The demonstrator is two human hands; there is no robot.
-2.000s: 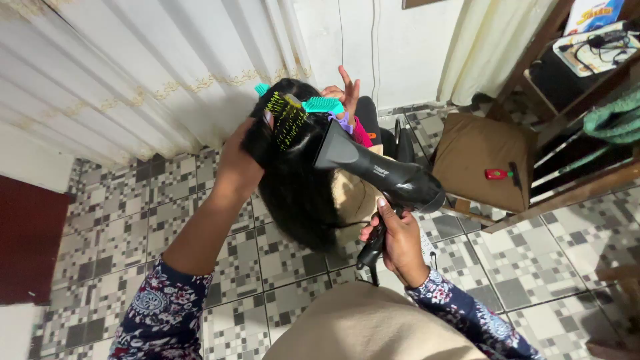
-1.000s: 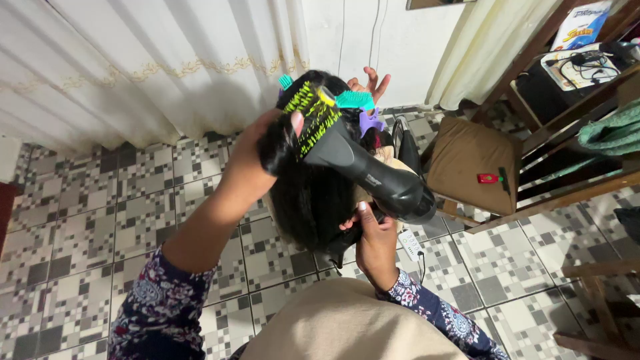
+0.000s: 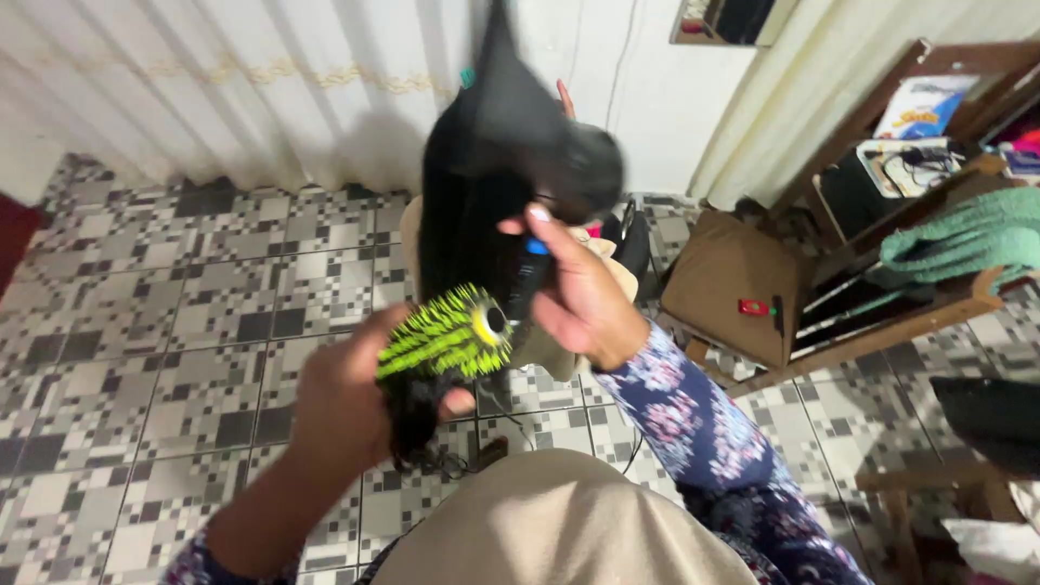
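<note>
My left hand [image 3: 349, 382] grips a round hairbrush [image 3: 447, 335] with yellow-green bristles, low in front of my apron. Dark strands lie against the brush and hang below it. My right hand [image 3: 581, 292] is closed around the handle of a black hair dryer [image 3: 561, 154], whose blurred body and nozzle point up and away from me. Behind and below the dryer is the long dark hair [image 3: 463, 211] of a seated person, whose head is partly hidden by it. A bit of a teal hair clip [image 3: 467, 78] shows at the top of the head.
A brown cushioned chair [image 3: 731, 284] stands at the right, with a small red item [image 3: 756, 307] on it. A green towel [image 3: 959, 236] hangs over a wooden rail beside it. A white curtain [image 3: 244, 97] hangs behind, and a mirror [image 3: 723, 20] is at the top.
My left hand and the brush have come down from the person's head towards my apron. The dryer's nozzle, which pointed at the brush, now points up and away.
</note>
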